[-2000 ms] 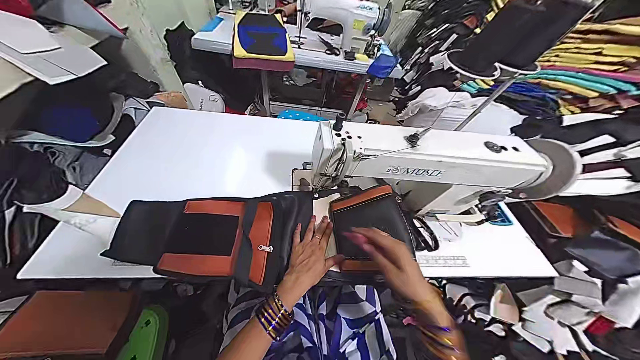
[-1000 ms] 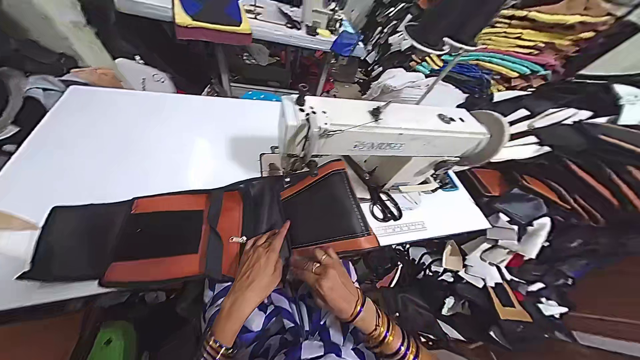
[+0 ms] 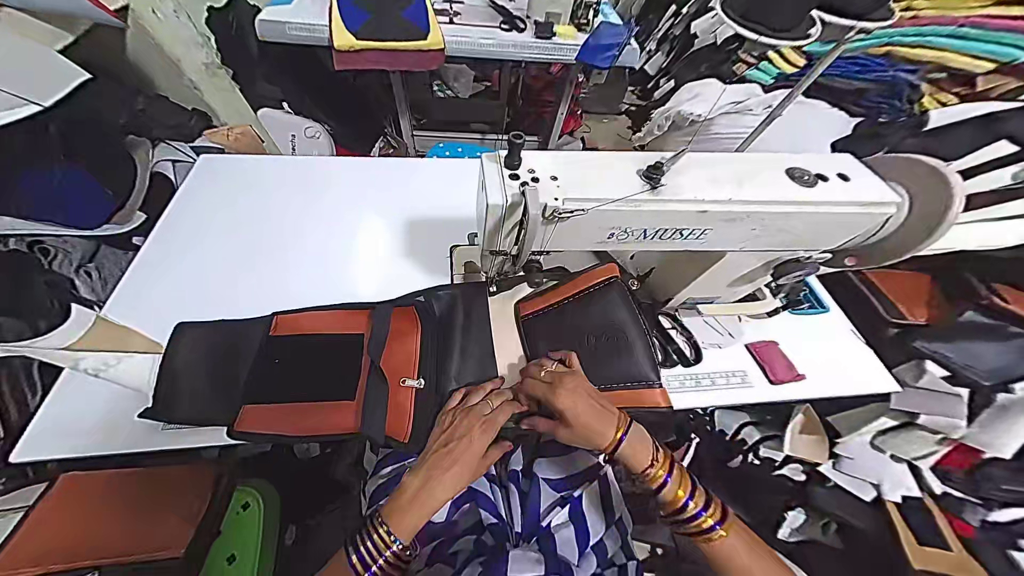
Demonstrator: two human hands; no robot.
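Note:
A long black and tan leather bag piece point(image 3: 456, 336) with a zipper lies across the white sewing table. Its right part is a black panel point(image 3: 588, 332) with tan edges and pale stitching; a beige strip point(image 3: 506, 332) shows between the two. The upper edge reaches under the needle area of the sewing machine point(image 3: 688, 200). My left hand point(image 3: 472, 428) rests on the near edge, fingers spread at the strip's lower end. My right hand point(image 3: 568, 400) has its fingers bent together on the same edge, touching my left fingertips; whether it pinches the material is hidden.
Black-handled scissors point(image 3: 678, 340), a ruler point(image 3: 708, 379) and a small maroon item point(image 3: 774, 362) lie right of the bag piece. A second table point(image 3: 296, 24) stands behind. Material scraps point(image 3: 864, 448) lie at the right, and a brown panel point(image 3: 112, 516) and a green object point(image 3: 244, 528) at lower left.
My right hand has come from over the black panel to the near edge beside my left hand. The beige strip, covered one second ago, shows again. The view has shifted.

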